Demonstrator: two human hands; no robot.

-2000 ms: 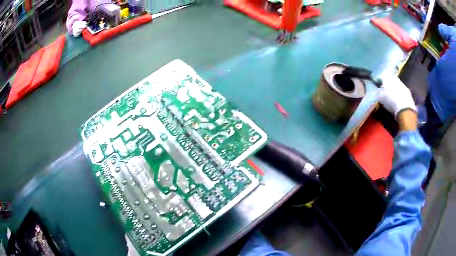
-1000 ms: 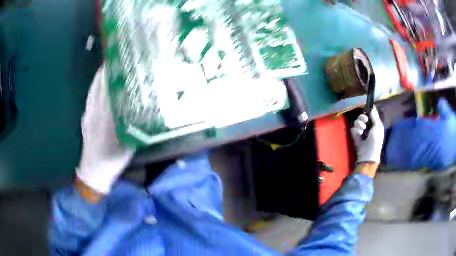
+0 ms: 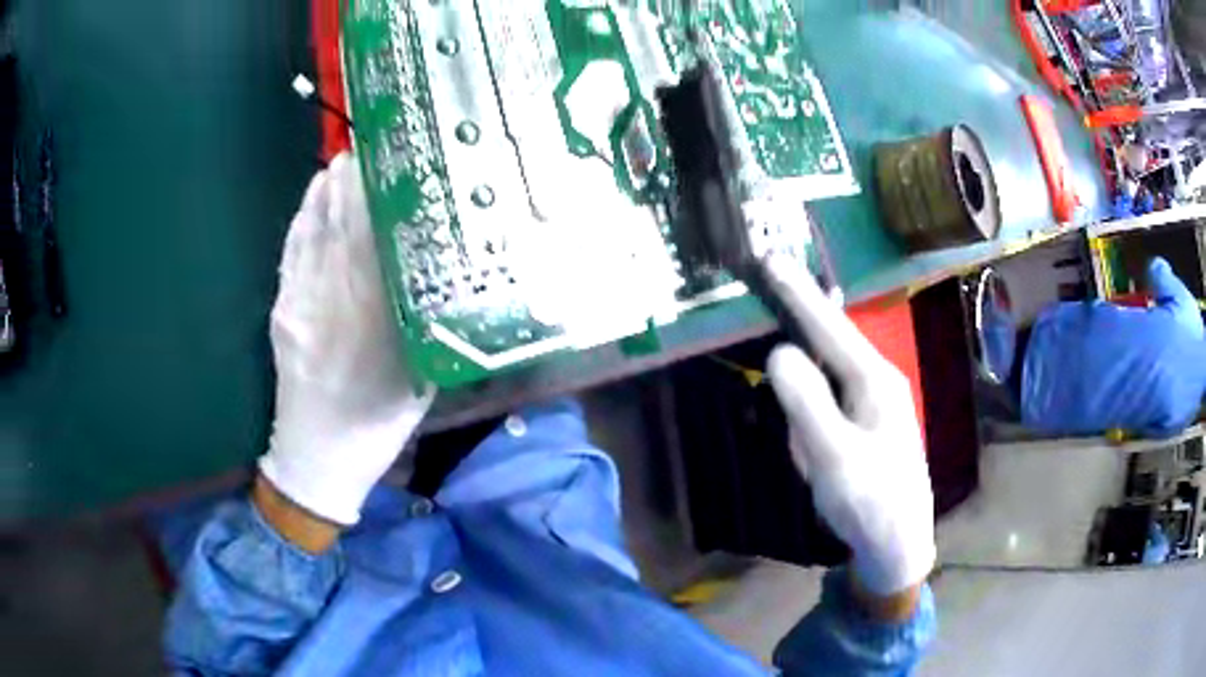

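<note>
A green circuit board (image 3: pixel 483 199) lies underside up in front of me, with bright silvery solder areas. My left hand (image 3: pixel 347 344), in a white glove, grips the board's left edge near the front corner; its fingertips are hidden by the board. My right hand (image 3: pixel 853 430), in a white glove, holds a black brush (image 3: pixel 712 179) by its handle. The brush head is over the right part of the board; I cannot tell if it touches. A brownish round tin (image 3: pixel 936 189) stands right of the board.
A red pad edge (image 3: pixel 331 79) shows left of the board, beside a small white connector (image 3: pixel 304 86). A black bin (image 3: pixel 754 463) is below the bench edge. Another red pad (image 3: pixel 1047 159) lies beyond the tin. Another person's blue sleeve (image 3: pixel 1118 364) is at the right.
My right hand has brought the brush from beside the tin leftward to over the board. My left hand still holds the board's edge. The view has shifted slightly.
</note>
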